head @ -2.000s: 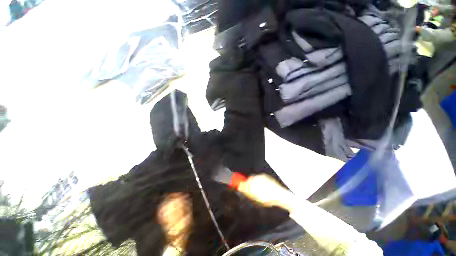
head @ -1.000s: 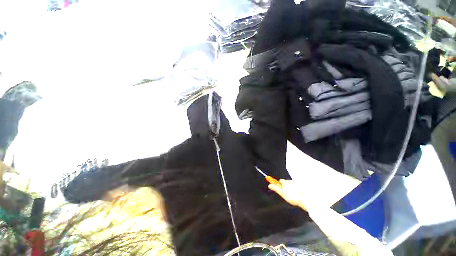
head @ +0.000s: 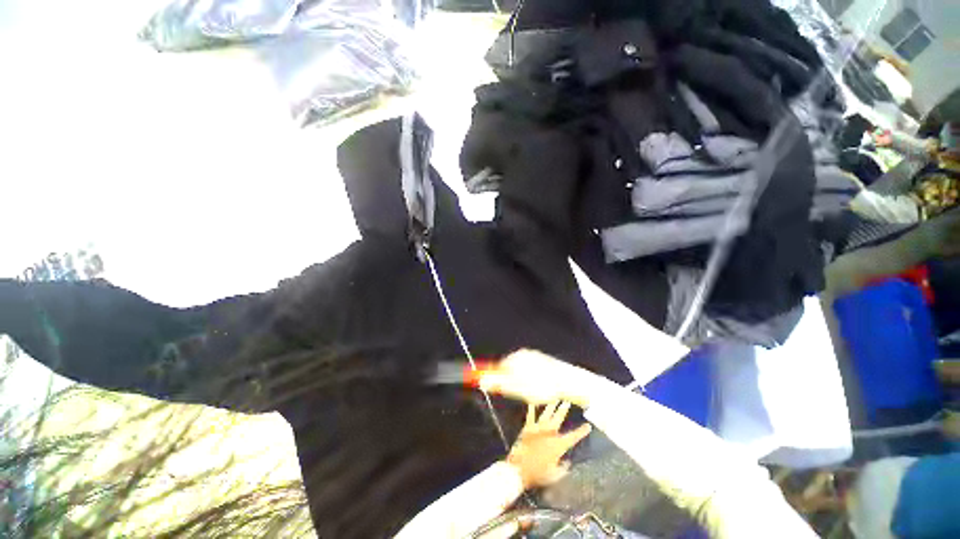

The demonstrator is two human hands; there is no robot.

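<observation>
A black hooded jacket [head: 347, 347] lies flat with its hood at the far end and one sleeve stretched to the left. Its front zipper [head: 453, 316] shows as a pale line. My right hand [head: 526, 377] is closed around the orange-red handle of a small tool [head: 481, 375]; its blurred silver tip points left, over the jacket and across the zipper. My left hand [head: 545, 444] is just below it, fingers spread, palm down on the jacket's lower front, holding nothing. Both forearms have pale sleeves.
A heap of black jackets [head: 737, 116] with grey folded layers [head: 679, 237] is at the far right. Clear plastic packets [head: 337, 63] lie beyond the hood. A pale hose [head: 726, 237] hangs at right, above blue bins [head: 884, 342]. Other people are partly visible at far right.
My left hand has moved from the left sleeve to the lower front. My right hand has moved left with the tool, across the zipper. The left sleeve now stretches out to the frame's left edge.
</observation>
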